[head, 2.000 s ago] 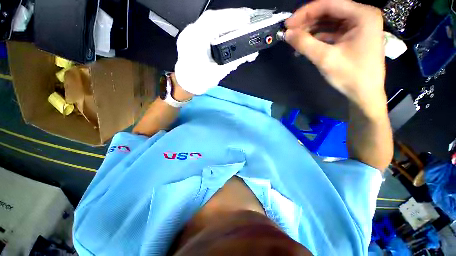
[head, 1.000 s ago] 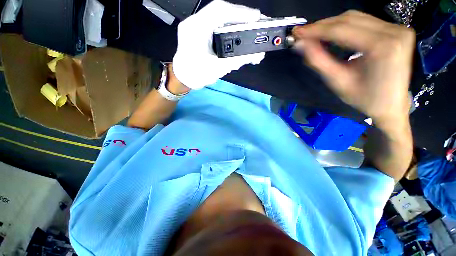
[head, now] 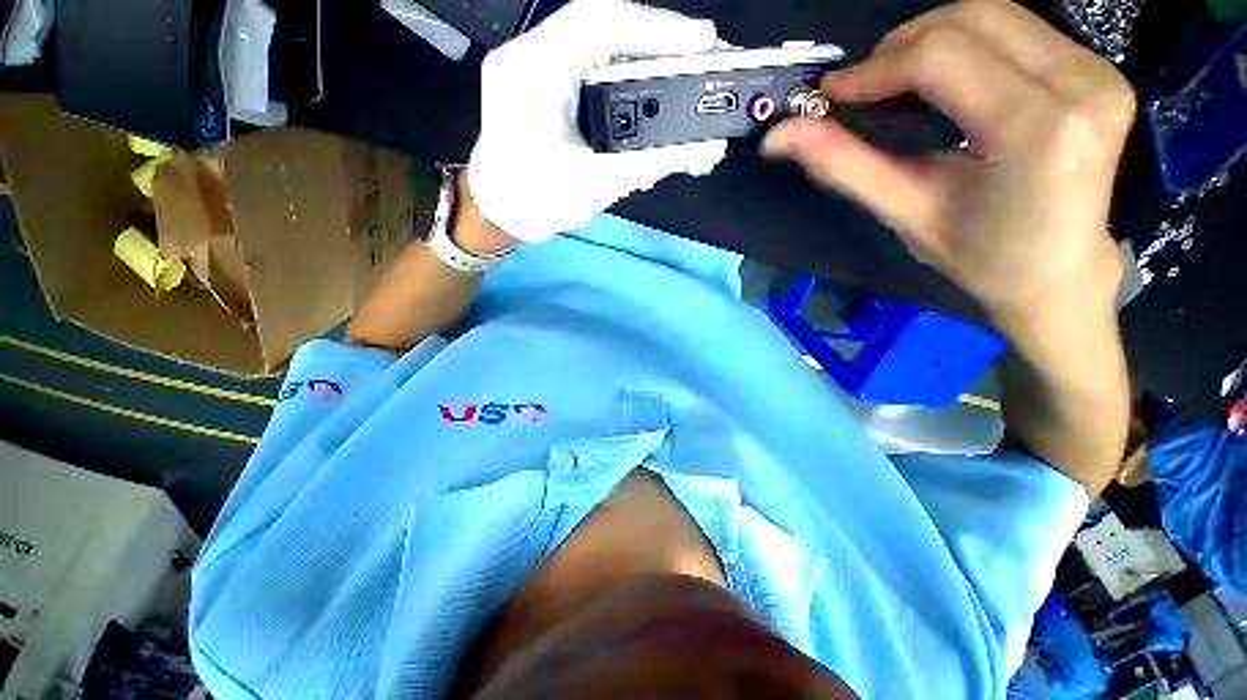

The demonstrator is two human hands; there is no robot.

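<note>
A flat black set-top box (head: 691,110) with a pale top edge is held with its port row facing me. My left hand (head: 554,130), in a white glove, grips its left end. The row shows a round power jack, an HDMI port, a red-ringed jack and, at the right end, a shiny threaded connector (head: 810,103). My right hand (head: 1005,151) is bare. Its index fingertip is at the connector's upper right and its thumb is just below, with the connector between them. A shiny ring shows around the connector; whether it is a nut or washer is unclear.
A cardboard box (head: 308,246) with yellow rolls stands at left, below black units (head: 137,69). A blue object (head: 916,356) is below my right forearm. Small metal pieces (head: 1101,21), a blue bin (head: 1203,123) and loose white rings (head: 1162,239) lie at right.
The box has shifted right and levelled out since the oldest frame. My right thumb has moved left along the connector's underside, showing more of the connector.
</note>
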